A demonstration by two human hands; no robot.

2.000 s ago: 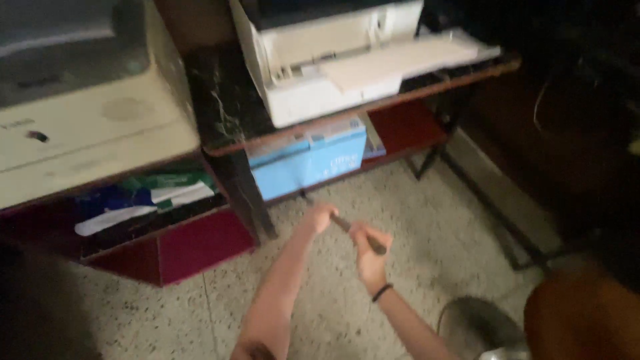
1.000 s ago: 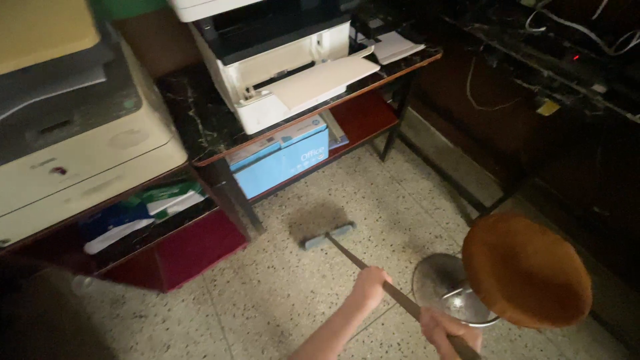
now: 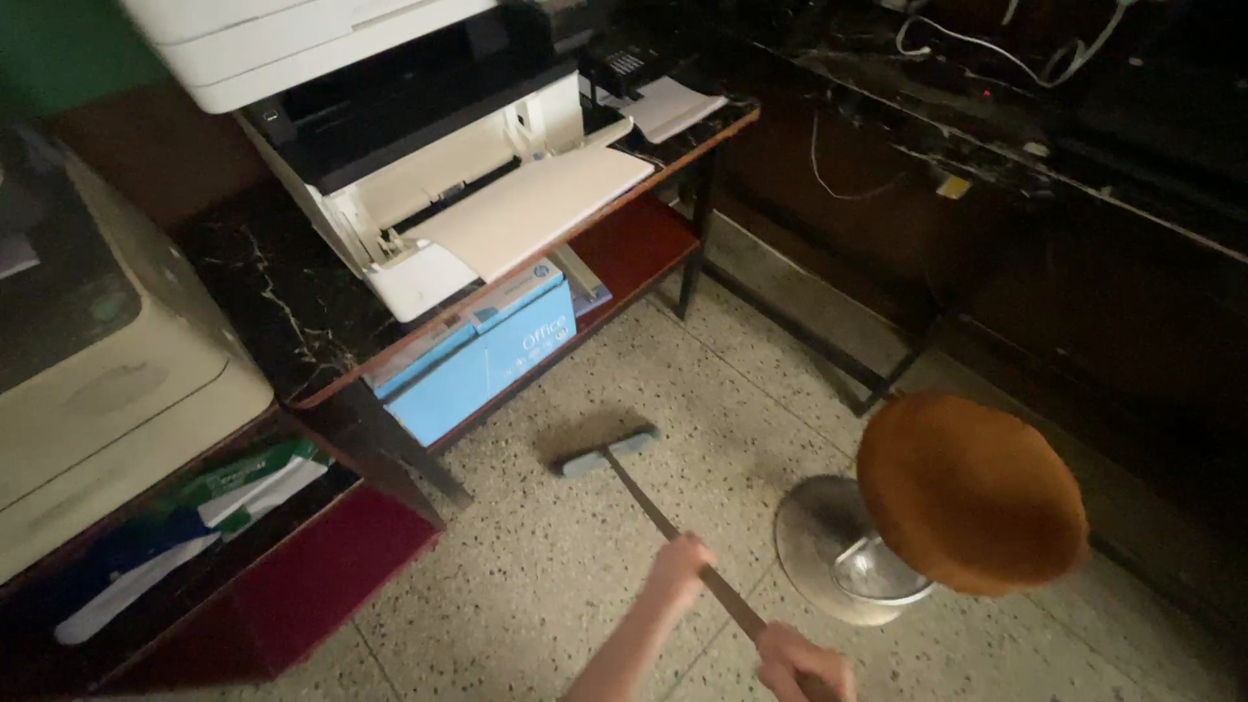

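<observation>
A long-handled floor brush or squeegee [image 3: 636,444] has its grey crosswise head on the speckled floor, in front of the shelf with the blue box. Its thin brown handle slopes down towards the lower right. My left hand [image 3: 681,570] is closed around the middle of the handle. Lower down, near the bottom edge of the view, my right hand [image 3: 805,663] grips the handle's upper part; its fingers are partly cut off by the frame. A stool [image 3: 975,497] with a round orange-brown seat and a chrome base stands to the right of both hands.
A printer [image 3: 409,127] with paper on its open tray stands on a black marbled table [image 3: 263,283]. The blue cardboard box [image 3: 487,366] rests on the shelf below. At left, a beige machine [image 3: 146,409] stands over a dark red shelf. Dark table legs [image 3: 690,244] and a cable lie beyond.
Both hands have drawn back from near the blue box towards the stool, still gripping the handle. The tool's head, not clearly visible two seconds ago, now shows on the floor. The view has shifted.
</observation>
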